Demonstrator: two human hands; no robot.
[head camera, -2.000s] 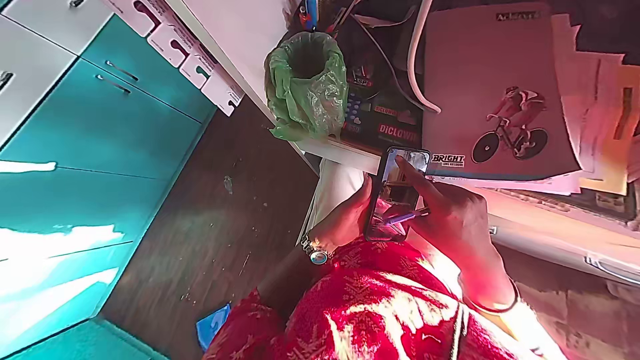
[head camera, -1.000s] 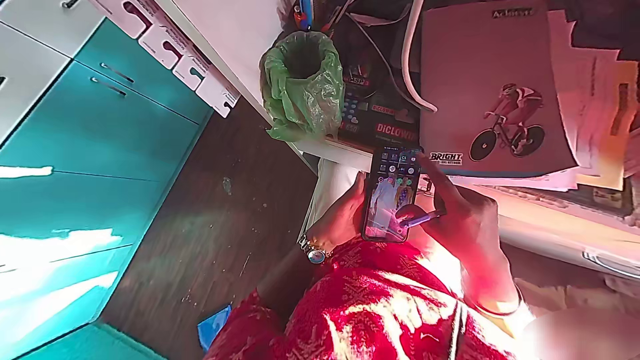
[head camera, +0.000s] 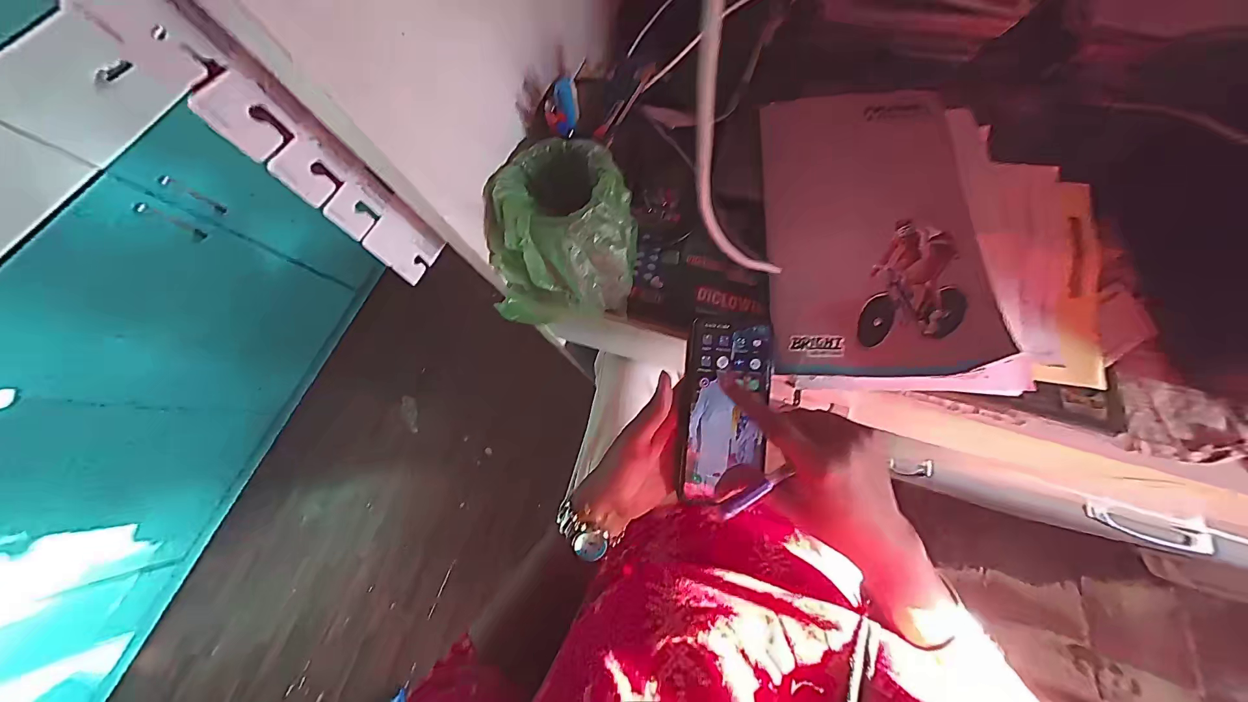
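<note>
A smartphone (head camera: 720, 429) with its screen lit, showing app icons, rests upright in my left hand (head camera: 634, 468), whose thumb lies along the phone's left edge. That wrist wears a metal wristwatch (head camera: 590, 544). My right hand (head camera: 829, 458) is at the phone's right side, its index finger extended over the upper part of the screen. A pen (head camera: 756, 493) is held in the right hand's lower fingers and crosses the bottom of the phone. Red patterned clothing lies directly below both hands.
Beyond the phone, a desk holds a green plastic bag (head camera: 604, 244) around a container, dark boxes (head camera: 717, 292), a white cable (head camera: 707, 146) and a notebook with a cyclist picture (head camera: 838, 224) on loose papers (head camera: 1024, 234). Teal drawers (head camera: 195, 292) stand at left; drawer handles (head camera: 1150, 526) show at right.
The phone screen showed a different picture two seconds ago and now shows app icons. The right index finger has moved up over the screen since one second ago.
</note>
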